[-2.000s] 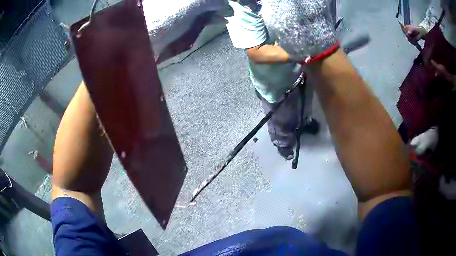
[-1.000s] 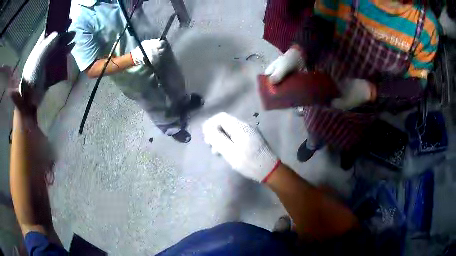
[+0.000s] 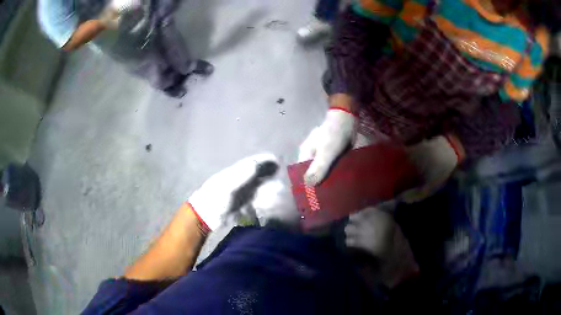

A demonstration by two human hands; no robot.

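A dark red plate (image 3: 363, 181) is held by another worker's two white-gloved hands, low in front of me at centre right. My left hand (image 3: 237, 191), in a white glove with a red wrist band and a dark patch, is beside the plate's left end. Its fingers are apart, and I see nothing in it. My right hand (image 3: 375, 237), gloved, is below the plate's lower edge. It is blurred and partly hidden, and whether it grips the plate cannot be told.
The worker holding the plate stands close at the right, in a striped top and checked apron (image 3: 424, 80). Another person's legs (image 3: 160, 55) are at the upper left. Blue crates (image 3: 501, 221) are at the right. A shoe (image 3: 314, 31) shows at the top on the grey floor (image 3: 123, 166).
My view has turned right and down. My left hand has come down from the upper left to beside the other worker's plate. My right hand has moved to below it. The hanging plate has left view.
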